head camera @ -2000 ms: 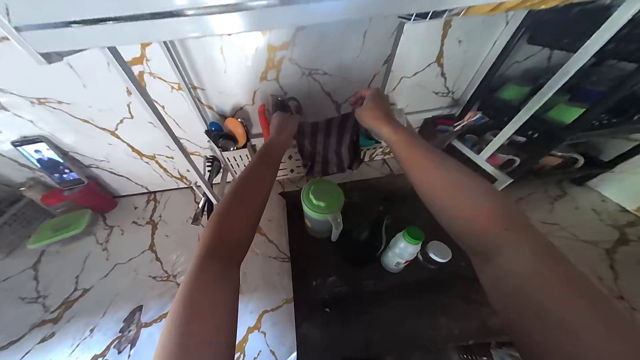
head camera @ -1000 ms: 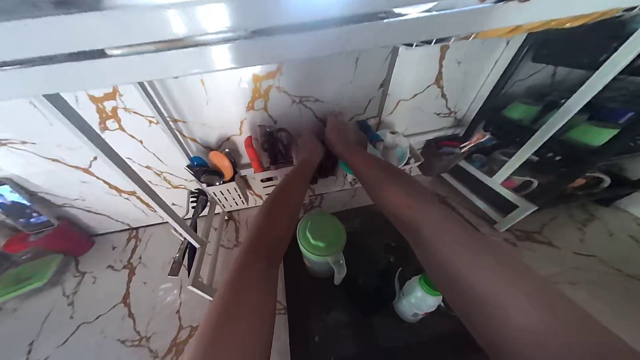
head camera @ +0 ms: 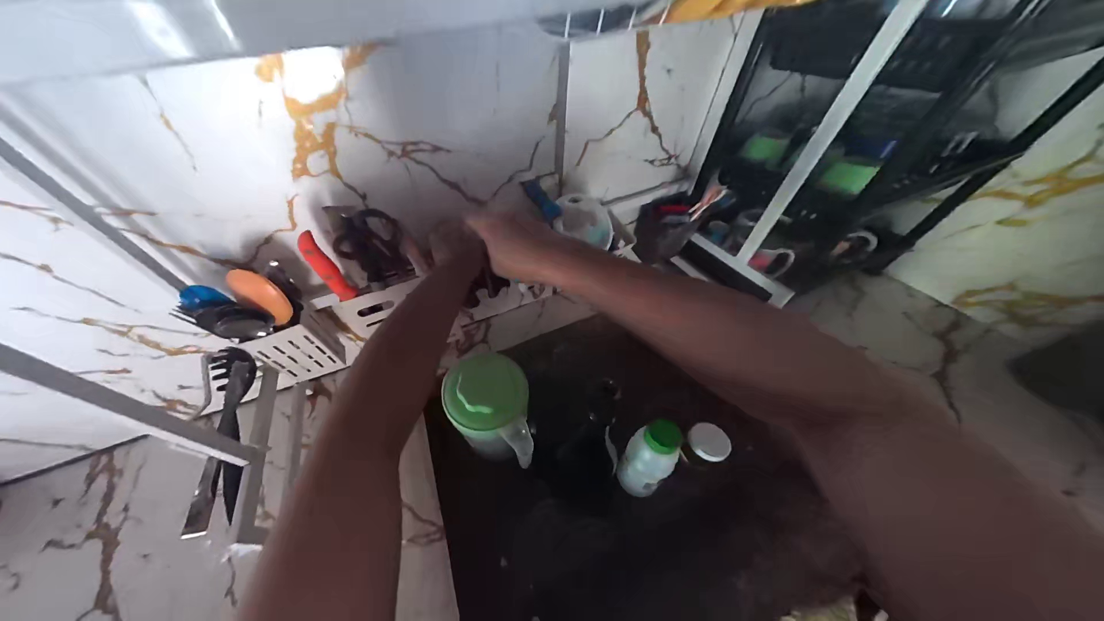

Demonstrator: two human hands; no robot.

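Note:
Side by side at the white slotted rack (head camera: 366, 310) along the wall are my left hand (head camera: 457, 241) and my right hand (head camera: 509, 237). Both are blurred, and their fingers are largely hidden. A dark cloth (head camera: 487, 289) shows just below them, partly covered by my left wrist; how each hand grips it cannot be made out. To the left of my hands, a red handle (head camera: 325, 266) and dark-handled scissors (head camera: 375, 246) stand in the rack. A white round item (head camera: 584, 222) sits right of my right hand. The green-lidded pitcher (head camera: 487, 401) stands below my hands on a dark surface.
A green-capped white bottle (head camera: 649, 459) and a white-lidded jar (head camera: 707, 444) stand on the dark surface (head camera: 552, 552). Spatulas and ladles (head camera: 228, 414) hang at left by a metal frame (head camera: 129, 401). A dark shelf with cups (head camera: 776, 259) is at right.
The striped dark cloth, spread between my hands two seconds ago, is now mostly hidden at the rack. My hands have come together. The view has shifted.

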